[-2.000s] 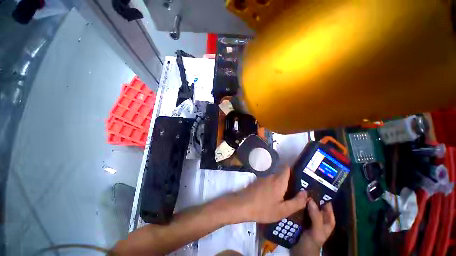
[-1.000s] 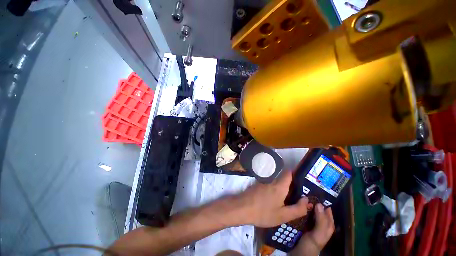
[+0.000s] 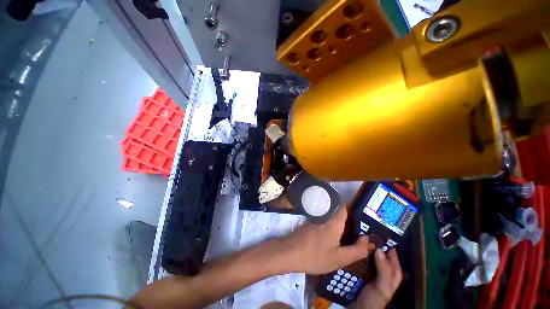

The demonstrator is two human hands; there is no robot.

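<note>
The black teach pendant (image 3: 392, 208) has a lit blue-white screen and white number keys. My left hand (image 3: 328, 244) reaches in from the lower left and grips its left side, thumb on the buttons below the screen. My right hand (image 3: 383, 280) holds its lower right side, thumb near the same buttons. Both hands are bare. The black work fixture (image 3: 252, 181) with cream-white scraps (image 3: 271, 190) lies beyond the hands, partly hidden by the gold cylinder (image 3: 386, 114). A disc with a pale face (image 3: 316, 201) sits beside the fixture.
A long black housing (image 3: 196, 205) lies left of the fixture on the white-silver base (image 3: 256, 235). A gold bracket with holes (image 3: 338, 36) is above. Red trays (image 3: 155, 133) lie on the floor at left. The green bench (image 3: 435, 265) at right holds clutter and white tissue (image 3: 482, 259).
The gold cylinder appears further down and right than two seconds ago, uncovering the bracket. The pendant screen now shows a larger blue area. Both hands keep their hold.
</note>
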